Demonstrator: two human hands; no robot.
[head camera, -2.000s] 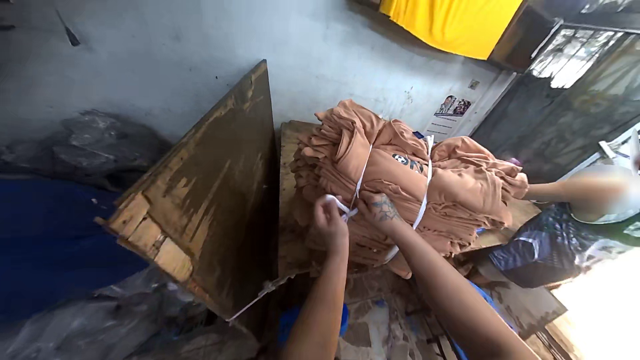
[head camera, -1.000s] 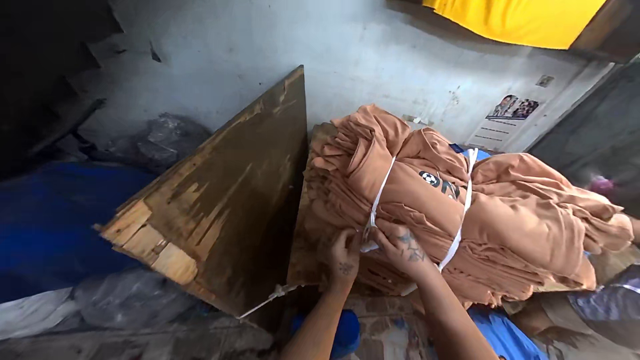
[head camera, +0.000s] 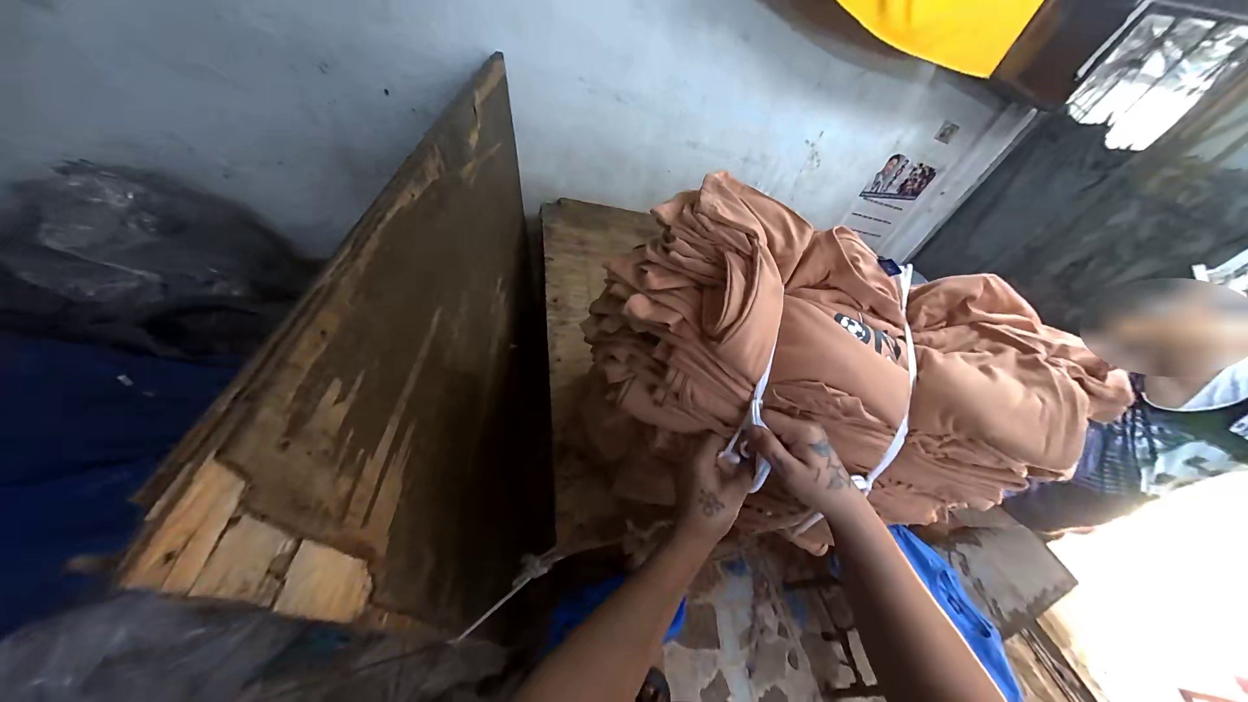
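A thick bundle of folded brown-orange fabric garments (head camera: 838, 380) lies on a wooden board (head camera: 585, 253), bound by two white ties. My left hand (head camera: 717, 487) pinches the left white tie (head camera: 760, 400) at the bundle's near side. Close beside it, my right hand (head camera: 804, 458) grips the same tie, where it forms a small loop or knot; the fingers partly hide it. The second white tie (head camera: 910, 361) runs round the bundle further right, untouched by either hand. A printed football design (head camera: 858, 330) shows on the top garment.
A worn wooden panel (head camera: 390, 390) stands tilted at the left, with a cord (head camera: 497, 604) near its lower edge. Dark plastic (head camera: 107, 234) and blue sheeting (head camera: 88, 458) lie farther left. Another person (head camera: 1170, 390) is at the right. Yellow cloth (head camera: 946, 29) hangs above.
Both hands stay at the left tie; they were a little apart two seconds ago and are close together now. The other person is again in view at the right.
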